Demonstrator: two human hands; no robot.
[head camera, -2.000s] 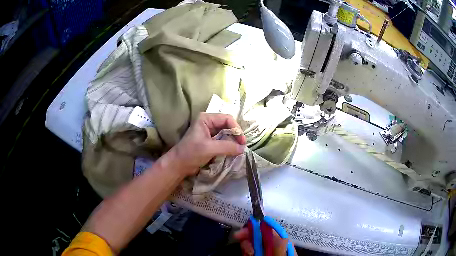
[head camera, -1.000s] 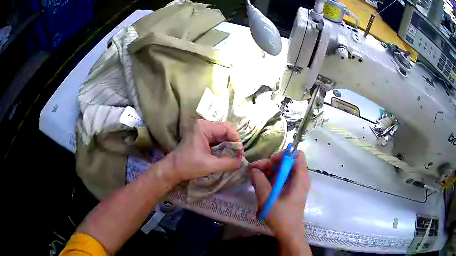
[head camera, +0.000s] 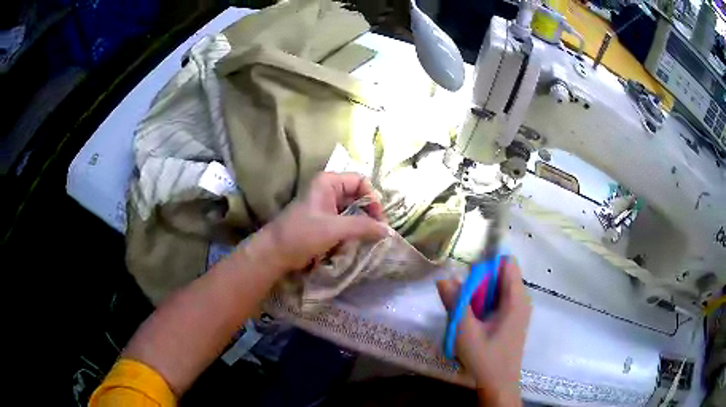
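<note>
The khaki garment (head camera: 275, 119) lies bunched left of the needle area, with striped lining (head camera: 179, 123) at its left side. A small white label (head camera: 216, 180) lies on the lining. My left hand (head camera: 330, 219) pinches a cloth edge of the garment between thumb and fingers, at the front of the pile. My right hand (head camera: 493, 334) holds the scissors (head camera: 476, 296) by their blue and pink-red handles, to the right of the cloth. The blades point up and are blurred, so I cannot tell if they are apart.
The white sewing machine (head camera: 605, 135) stands at the right, with its lamp (head camera: 438, 48) left of the head. A twisted cream strip (head camera: 589, 245) trails under the arm. Ruler tape (head camera: 374, 340) runs along the table's front edge. A control panel (head camera: 688, 75) is at the back right.
My right hand has come up from the front edge with the scissors, then moved right and slightly down, away from my left hand. My left hand still pinches the cloth.
</note>
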